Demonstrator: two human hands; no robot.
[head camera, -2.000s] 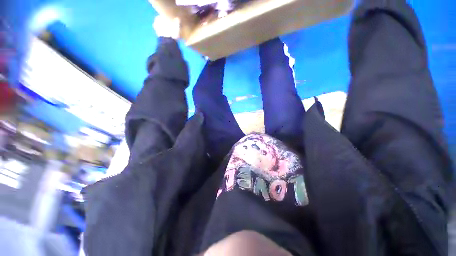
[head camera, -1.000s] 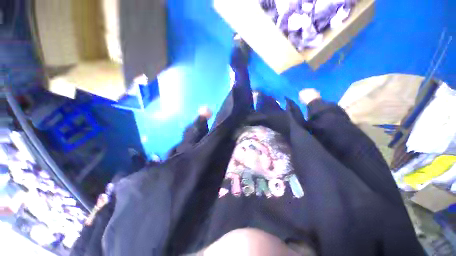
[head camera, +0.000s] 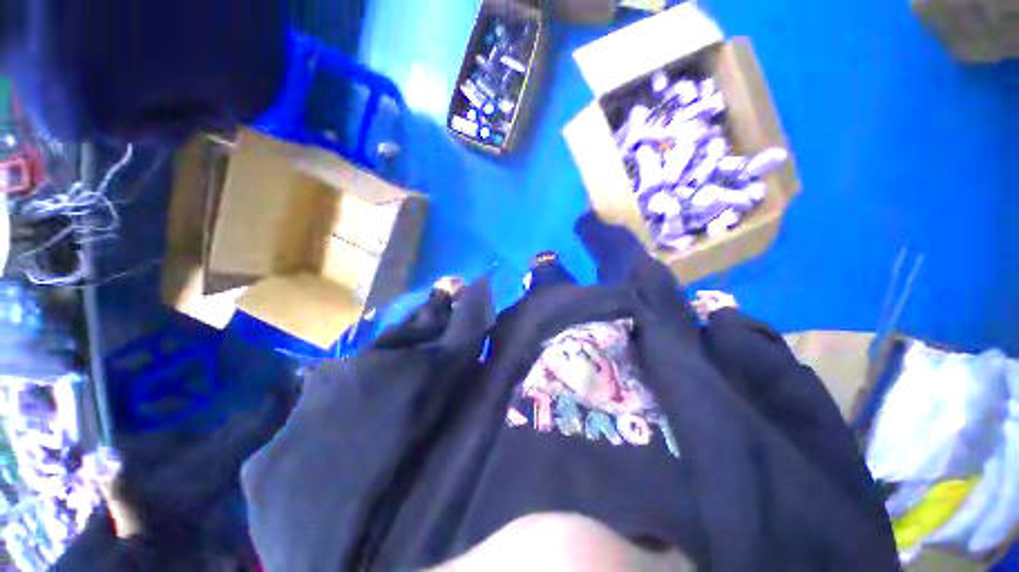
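Note:
My left hand (head camera: 448, 286) shows small and blurred at its dark sleeve end, left of my body. My right hand (head camera: 715, 302) shows small at the other sleeve end. Nothing can be made out in either hand, and the finger positions are unclear. In front of me on the floor, an open brown carton (head camera: 774, 168) holds a heap of pale lavender-white handle assemblies (head camera: 684, 156). Neither hand visibly touches it.
An open, empty carton (head camera: 302, 291) stands to the left, beside a blue crate (head camera: 335, 101). A narrow carton of small parts (head camera: 525, 101) lies ahead. At left, another person's hand (head camera: 121, 512) is by pale parts on a bench. White bags (head camera: 950, 413) lie at right.
The view has swung from leg level to more floor. The carton of pale parts now shows whole, and the empty carton has come into view at left. Both arms now hang lower beside my body.

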